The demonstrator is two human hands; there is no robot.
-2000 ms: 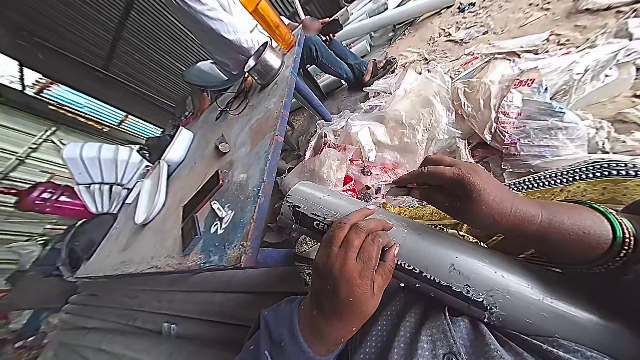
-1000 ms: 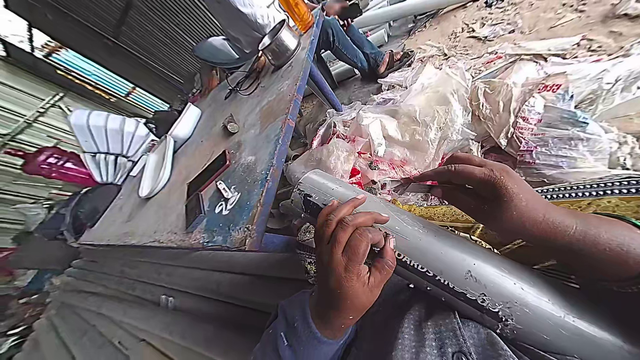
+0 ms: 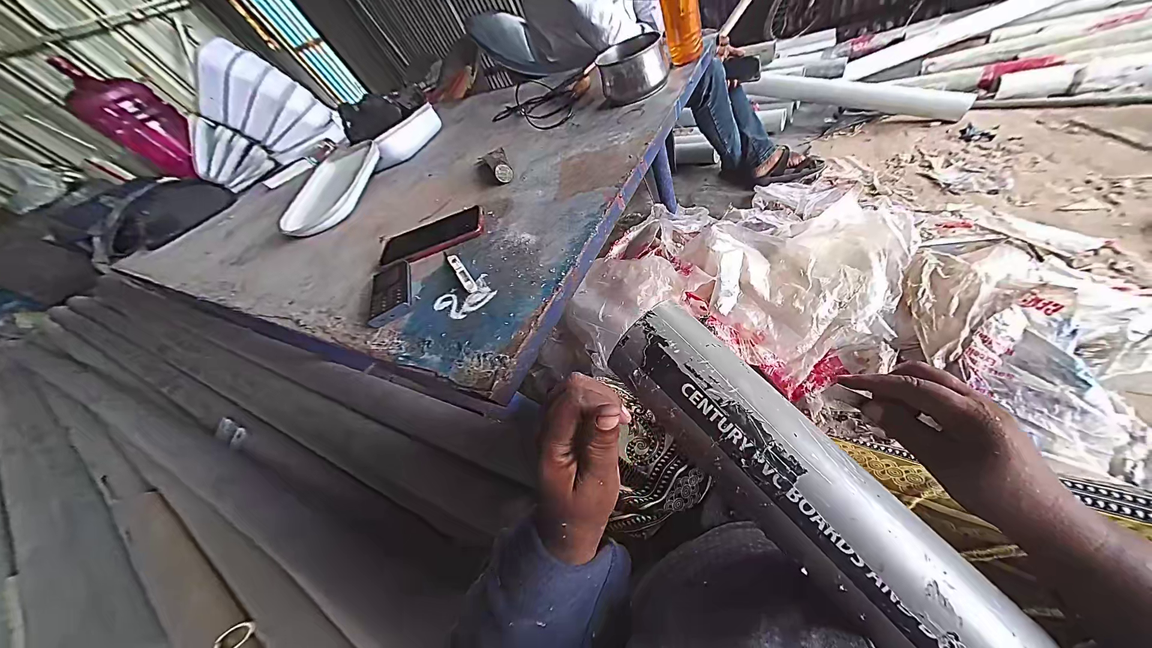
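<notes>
A grey plastic pipe with a peeling black printed band lies slanted across my lap, its near end at the lower right. Just left of the pipe, not touching it, my left hand is raised with curled fingers and the thumb pressed against them; the inside of the fist is hidden. On the pipe's other side my right hand hovers with bent fingers, the index finger pointing toward the pipe. Whether something thin sits at its fingertips is unclear. Bits of film and flakes cling to the pipe's surface.
A worn blue-edged table bears a smartphone, a keypad phone, a steel pot and a white tray. Crumpled plastic sheeting lies beyond the pipe. A seated person in jeans is behind the table, near white pipes.
My left hand has come off the pipe, where it rested in both earlier frames, and its fingers have curled. My right hand stays beside the pipe. The view has turned somewhat.
</notes>
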